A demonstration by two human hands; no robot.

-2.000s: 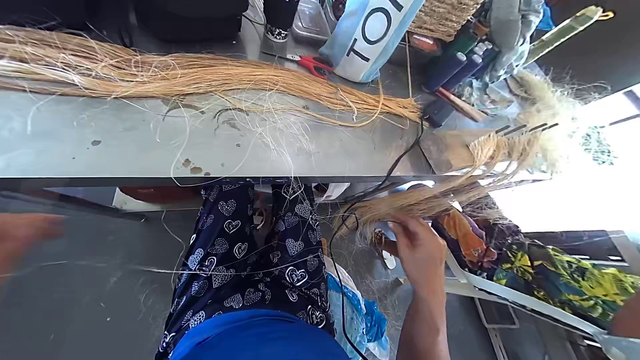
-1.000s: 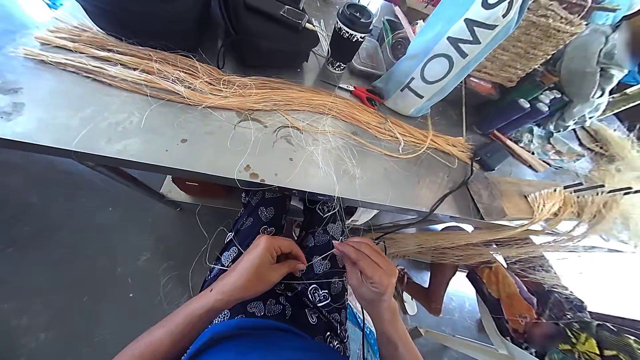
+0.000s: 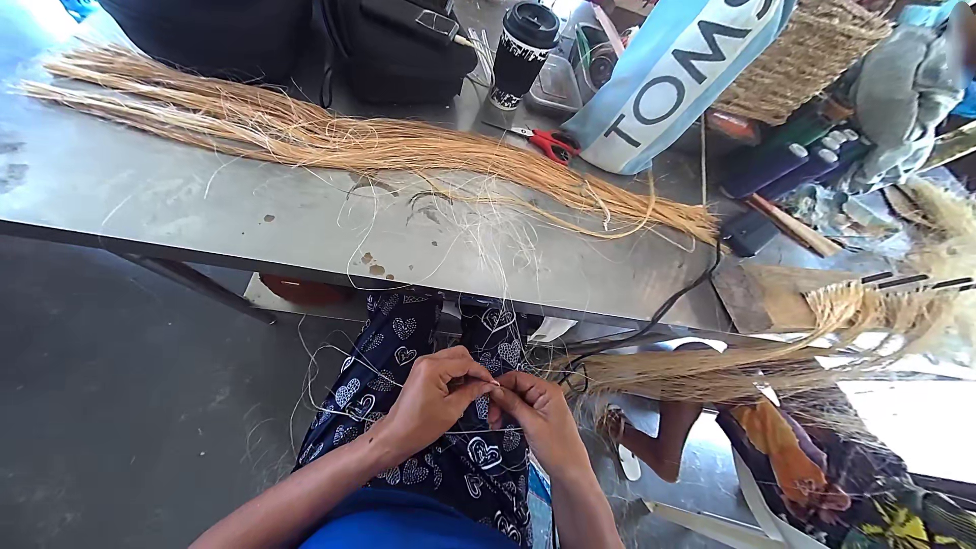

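Note:
Above my lap, my left hand [image 3: 442,389] and my right hand [image 3: 534,408] meet at the fingertips, both pinching a thin pale fiber strand [image 3: 496,383]. Loose strands trail over the heart-patterned trousers and off to the left. A long bundle of tan plant fibers [image 3: 366,145] lies along the metal table, with a small tangle of fine white fibers [image 3: 496,229] in front of it. To the right of my hands, a hank of pale fibers [image 3: 686,374] hangs past the table edge from a wooden board with dark prongs [image 3: 778,293].
Behind the bundle are red-handled scissors [image 3: 553,145], a black patterned cup [image 3: 521,57], a black bag [image 3: 396,53] and a light blue bag [image 3: 656,91]. A black cord [image 3: 679,297] crosses the table's edge [image 3: 305,267]. Another person's leg [image 3: 671,442] shows at the lower right.
My left hand has come in from the far left to meet my right hand over my lap. Since one second ago, the fingertips have closed together on the strand. The view has shifted.

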